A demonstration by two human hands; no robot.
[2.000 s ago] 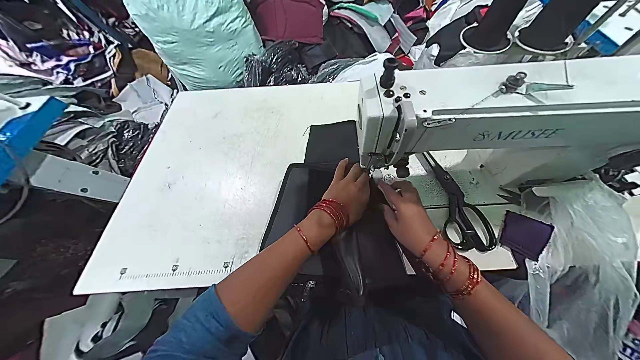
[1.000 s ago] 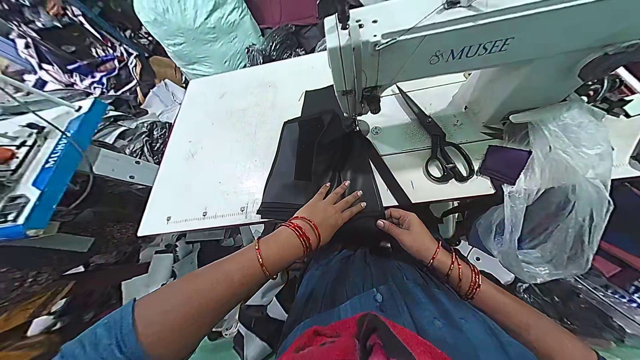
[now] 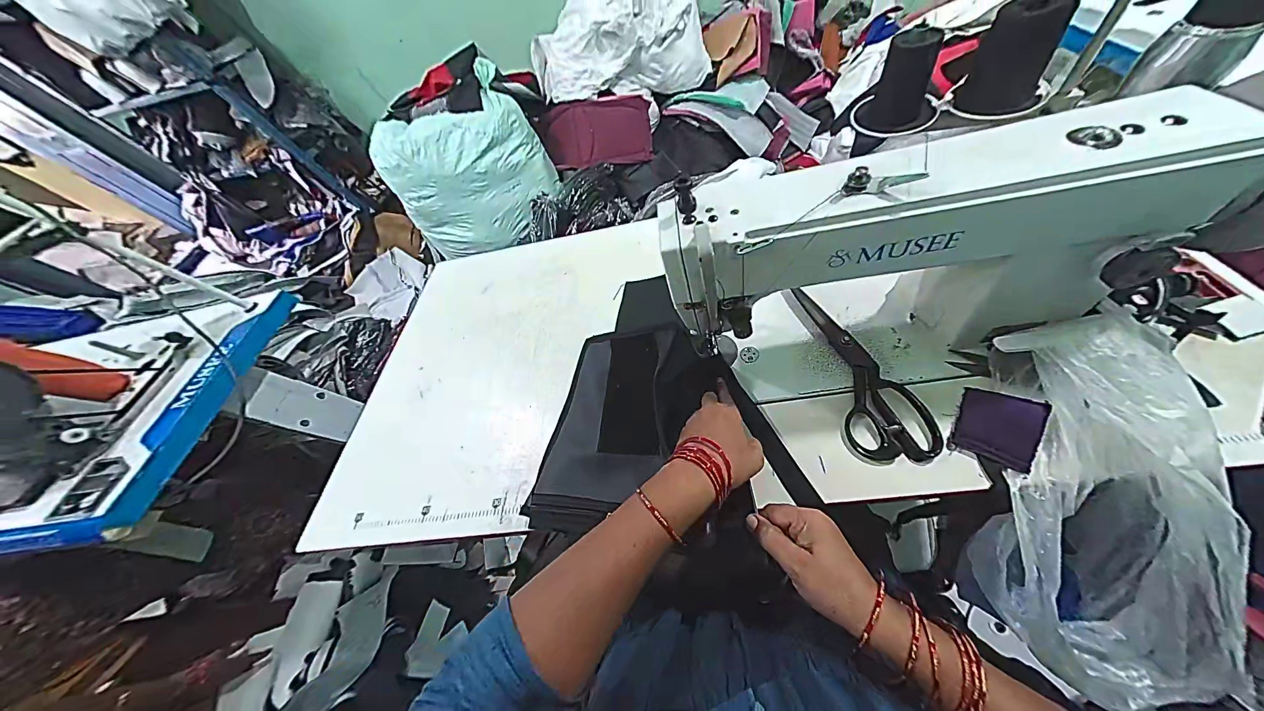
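Note:
Black fabric pieces (image 3: 622, 395) lie stacked on the white sewing table, their upper end under the needle area of a white industrial sewing machine (image 3: 948, 237). My left hand (image 3: 724, 434) rests on the black fabric just below the presser foot, fingers pointing toward it. Lower and to the right, my right hand (image 3: 805, 553) pinches the fabric's edge at the table's front between thumb and fingers. A narrow black strip (image 3: 775, 444) runs diagonally from the foot to the front edge. Fabric shears (image 3: 869, 385) with black handles lie right of it.
A dark purple fabric swatch (image 3: 1000, 430) lies beside a clear plastic bag (image 3: 1116, 494) hanging at the right. Black thread cones (image 3: 908, 79) stand behind the machine. A pale green sack (image 3: 464, 173) and piled scraps are beyond the table (image 3: 474, 365). Another blue-edged machine (image 3: 188, 395) is at left.
My left hand has moved up the fabric toward the presser foot since one second ago, its spread fingers now drawn closer together. My right hand stays near the front edge. The view has shifted.

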